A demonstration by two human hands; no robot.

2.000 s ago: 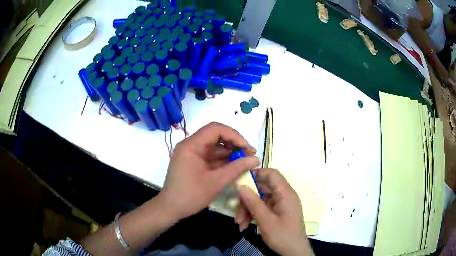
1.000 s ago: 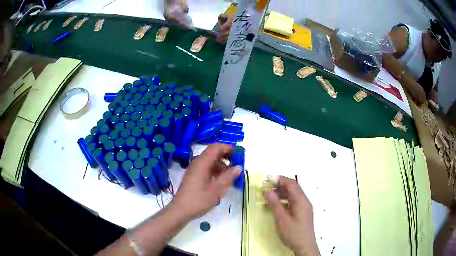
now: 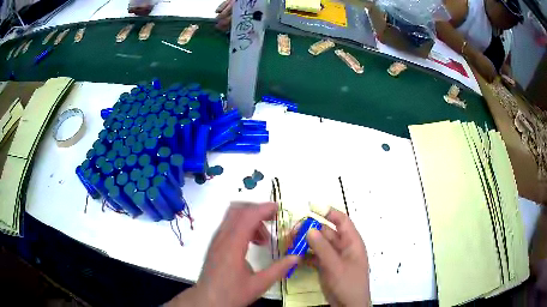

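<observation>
A blue battery cell (image 3: 303, 241) lies tilted over the pale yellow adhesive sheet (image 3: 306, 295). My right hand (image 3: 339, 255) holds it between thumb and fingers, with a cream cot on a fingertip. My left hand (image 3: 243, 258) is at the cell's left, thumb at its lower end, the other fingers spread apart from it; whether the thumb grips is unclear. Thin reddish wires show beside the cell. A cluster of blue cells with dark green ends (image 3: 144, 150) stands at the left, with a few lying at its right side.
Dark green discs (image 3: 253, 179) lie beyond my hands. A pale tape ring (image 3: 69, 127) lies at the left. Yellow sheet stacks (image 3: 459, 210) stand at the right and left edges. A grey upright (image 3: 245, 60) stands before the green belt (image 3: 198, 66). A person's arm shows at upper right.
The cell has passed from my left hand to my right and now tilts over the sheet. My left hand has opened and moved lower. The view has shifted, so the cluster appears further left.
</observation>
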